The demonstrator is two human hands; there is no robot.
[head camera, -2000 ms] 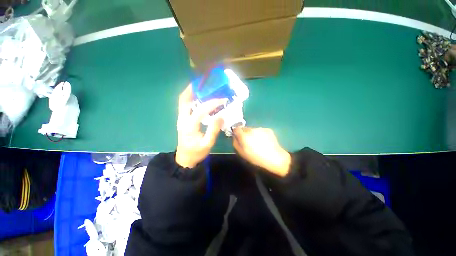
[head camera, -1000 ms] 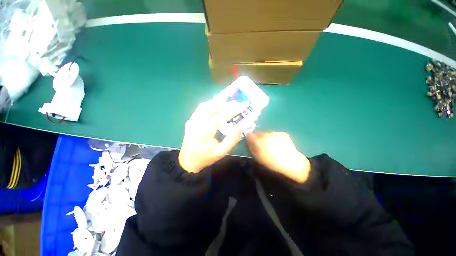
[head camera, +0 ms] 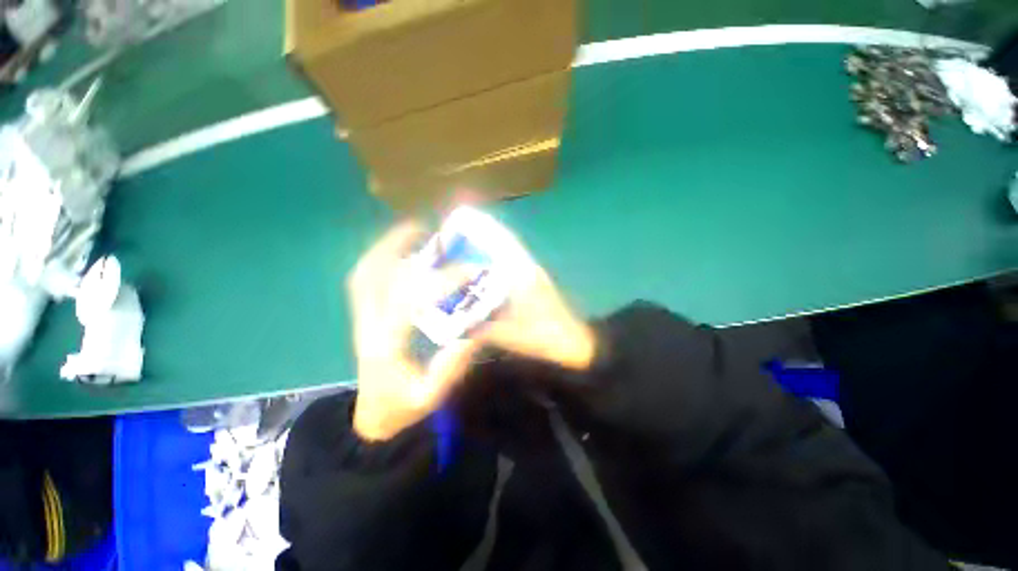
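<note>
A white housing body (head camera: 500, 248) glares in front of my chest, over the green bench near its front edge. A blue battery pack (head camera: 458, 252) shows inside its open face. My left hand (head camera: 391, 323) holds the housing from the left side. My right hand (head camera: 536, 321) holds its right and lower side. Both hands are blurred, and the glare hides the finer parts and some fingertips.
Stacked brown cardboard (head camera: 463, 117) stands behind the hands. A white unit (head camera: 109, 329) and a clear plastic bag (head camera: 45, 201) lie left. Small metal components (head camera: 896, 98) and small white parts (head camera: 979, 97) lie far right. A blue bin (head camera: 156, 480) of white covers (head camera: 248, 491) is below.
The view has swung, so the bench and boxes sit further left. My right hand has moved from below the housing up onto its right side. My left hand still holds it.
</note>
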